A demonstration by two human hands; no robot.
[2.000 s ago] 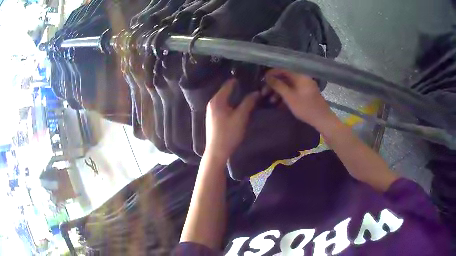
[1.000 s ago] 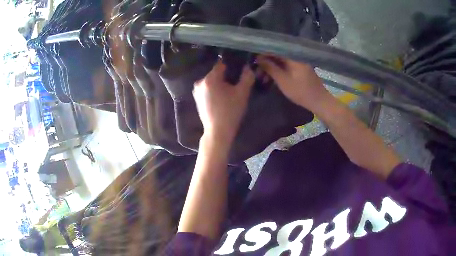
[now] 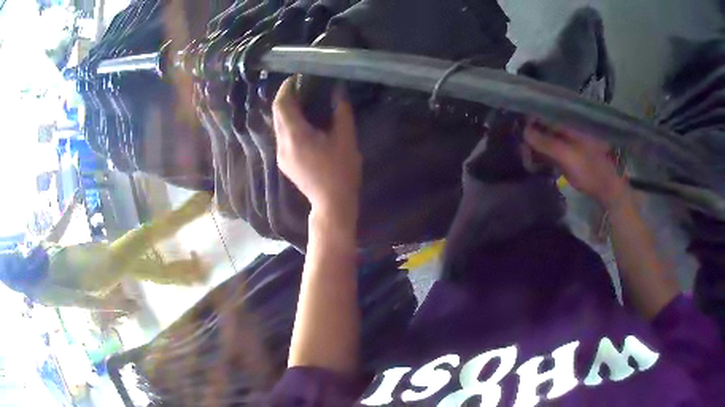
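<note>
Dark garments (image 3: 405, 159) hang in a dense row from a curved grey rail (image 3: 358, 67). My left hand (image 3: 318, 155) is below the rail, thumb and fingers around the dark collar cloth of one garment; some fingertips are hidden in it. My right hand (image 3: 576, 163) is further right, below the rail, fingers closed on the collar area of a separate dark garment (image 3: 497, 211), which hangs in front of my purple top. A dark hook (image 3: 445, 83) sits on the rail between my hands.
A person in yellowish clothing (image 3: 87, 266) reaches over a white table (image 3: 238, 242) at the left. More dark garments hang at the lower left (image 3: 262, 326) and right edge (image 3: 703, 87). The grey floor (image 3: 540, 28) has a yellow line (image 3: 423, 256).
My right hand has moved right along the rail with a dark garment, opening a gap in the row. My left hand has moved slightly left. The person at the left has come into view.
</note>
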